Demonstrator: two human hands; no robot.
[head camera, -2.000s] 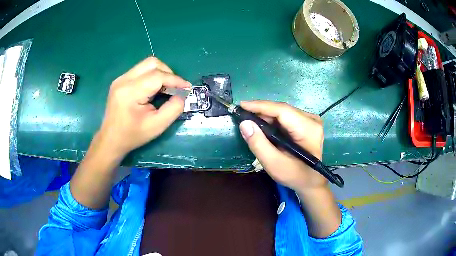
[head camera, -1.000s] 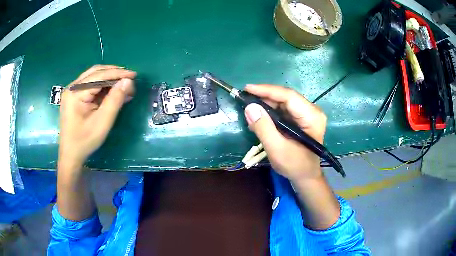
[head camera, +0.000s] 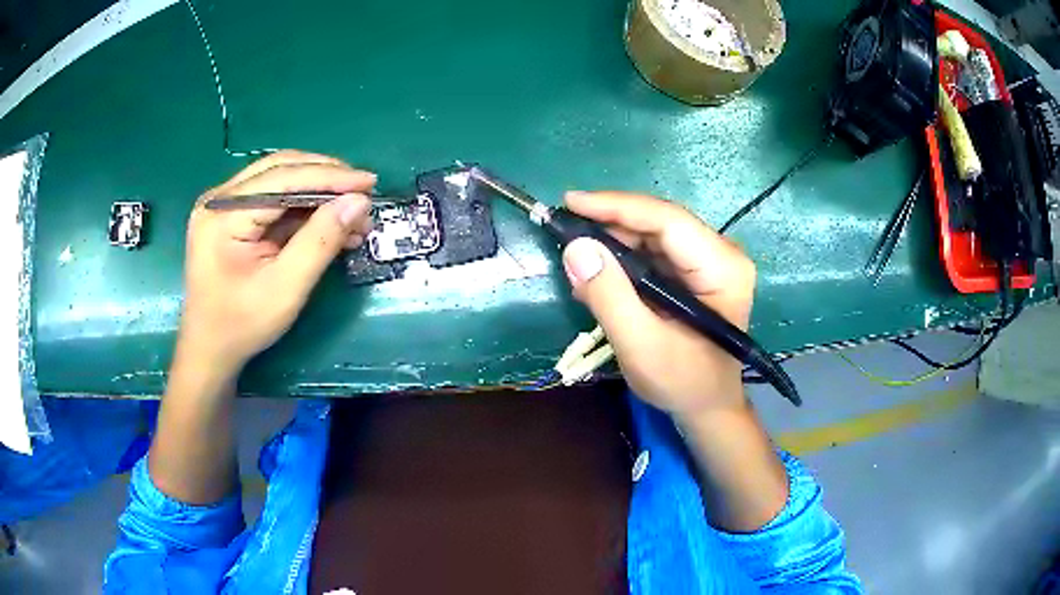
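Note:
A small rounded-square device housing (head camera: 402, 230) with a pale rim and silver-white parts sits on the black soldering jig (head camera: 470, 233). My left hand (head camera: 270, 238) holds dark tweezers (head camera: 270, 200) between thumb and fingers, nearly level, their tip reaching the housing's upper edge; contact cannot be told. My left fingertips are beside the jig's left part and hide some of it. My right hand (head camera: 672, 296) holds the black soldering iron (head camera: 659, 291) like a pen. Its metal tip is at the jig's upper edge, right of the housing.
A spare housing (head camera: 128, 224) lies at left beside a plastic sleeve (head camera: 16, 296). A thin pale wire (head camera: 217, 81) curves beyond my left hand. A tan pot (head camera: 652, 61) stands at the back, a black fan (head camera: 880, 67) and red tray (head camera: 960, 263) at right. White connectors (head camera: 581, 355) lie at the bench edge.
My left hand went from the housing out to the left, then came back right with the tweezers to the housing. The iron's tip moved off the housing to the jig's upper edge.

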